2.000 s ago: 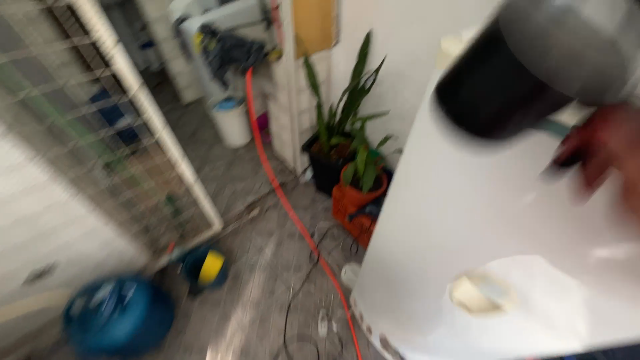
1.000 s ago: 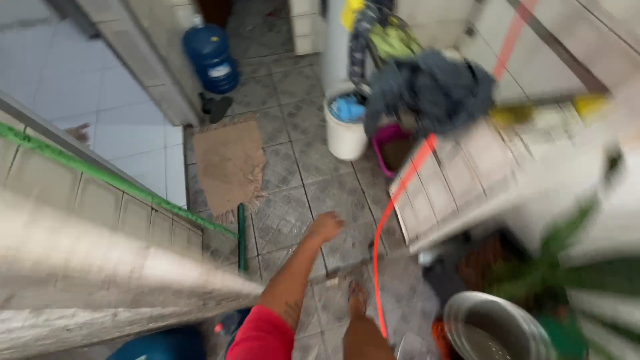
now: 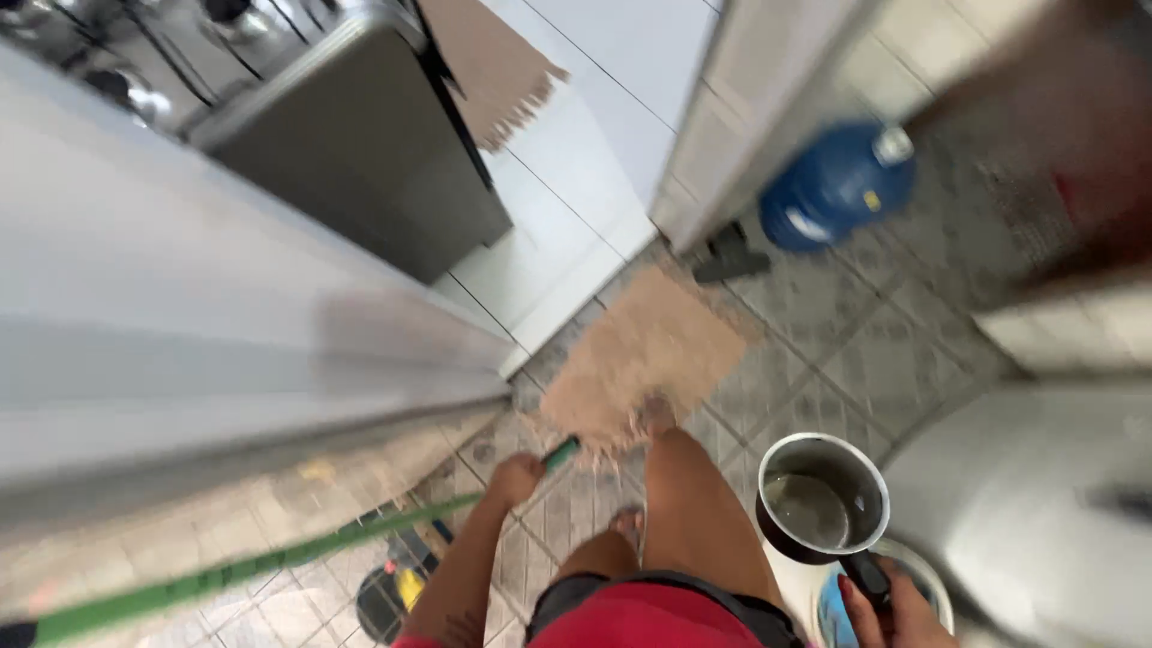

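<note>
My right hand (image 3: 891, 607) grips the black handle of a dark saucepan (image 3: 814, 513) with a pale metal rim, at the lower right. Some liquid shows at its bottom. My left hand (image 3: 517, 480), lower centre, is closed near a short dark green cylindrical piece (image 3: 562, 452) that sticks out beyond the fingers. A long green pole or strip (image 3: 270, 558) runs from the lower left to behind that forearm; whether it joins the green piece I cannot tell.
A fringed tan mat (image 3: 648, 351) lies on the grey tiles under one foot. Beyond the doorway stands a stove (image 3: 351, 144). A blue water jug (image 3: 837, 184) and dark footwear (image 3: 731, 256) are by the door frame. A white bucket (image 3: 940, 603) sits below the saucepan.
The view has swung toward the doorway and mat. My left hand, apart from the dark green piece a second ago, is now at one. The saucepan has come away from the potted plants.
</note>
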